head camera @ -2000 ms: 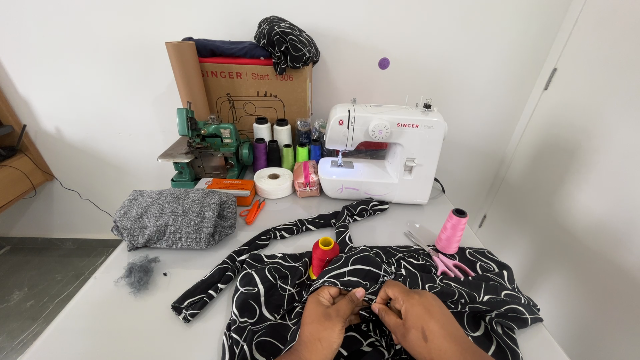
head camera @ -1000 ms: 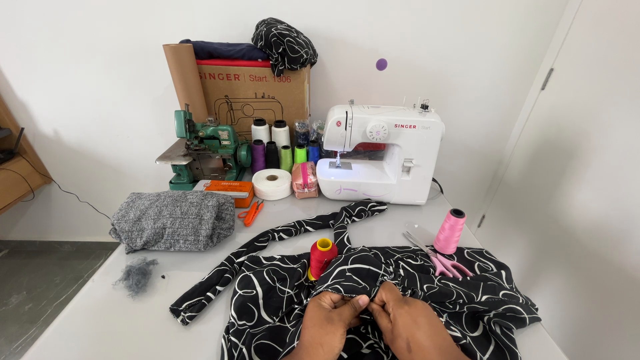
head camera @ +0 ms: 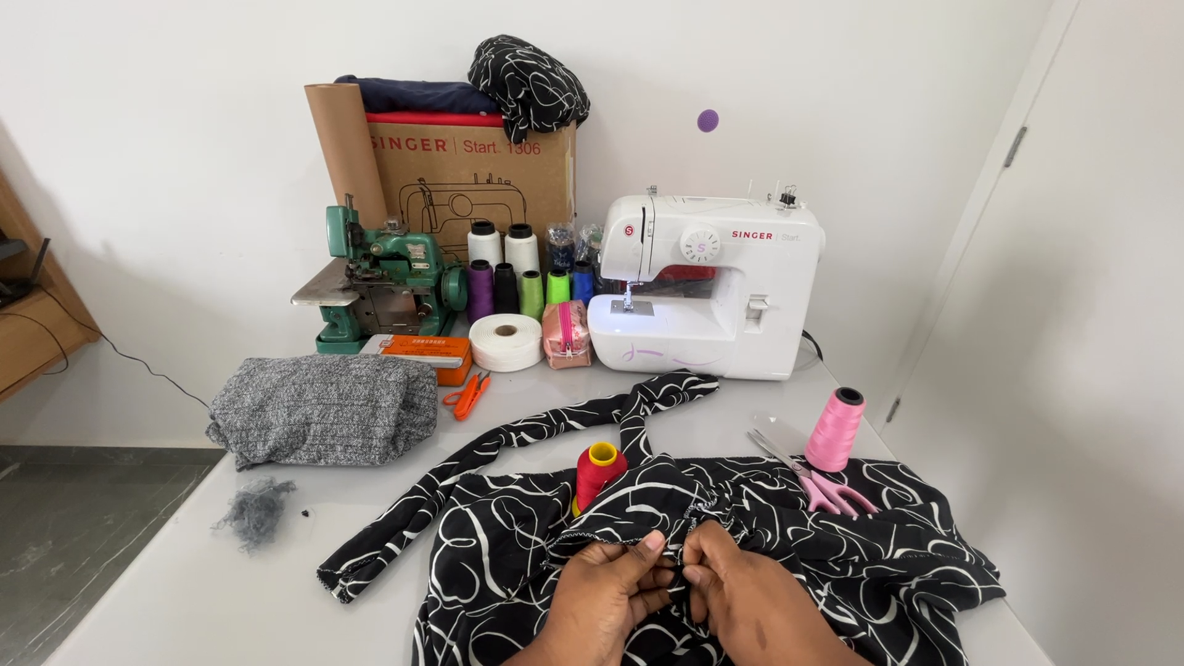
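A black fabric garment with white curving lines (head camera: pixel 499 546) lies bunched over the front of the table. My left hand (head camera: pixel 606 592) pinches its stitched edge between thumb and fingers. Close beside it, my right hand (head camera: pixel 749 592) grips a gathered part of the same cloth, its fingertips partly hidden in the folds. A red thread cone (head camera: pixel 599 474) with a yellow top stands just beyond my left hand. Pink-handled scissors (head camera: pixel 828 490) rest on the cloth at the right, next to a pink thread cone (head camera: pixel 835 430). A long strip of the same fabric (head camera: pixel 481 444) stretches behind the garment.
A white Singer sewing machine (head camera: pixel 708 287), its lamp lit, stands at the back. Left of it are thread cones (head camera: pixel 521 250), a white tape roll (head camera: pixel 506 342), orange thread snips (head camera: pixel 472 398) and a green overlock machine (head camera: pixel 393 277). Folded grey cloth (head camera: pixel 324 412) and grey lint (head camera: pixel 257 513) lie at the left.
Both hands stay at the cloth; the fingers have shifted their hold, and the stitched edge by my left hand now shows more plainly.
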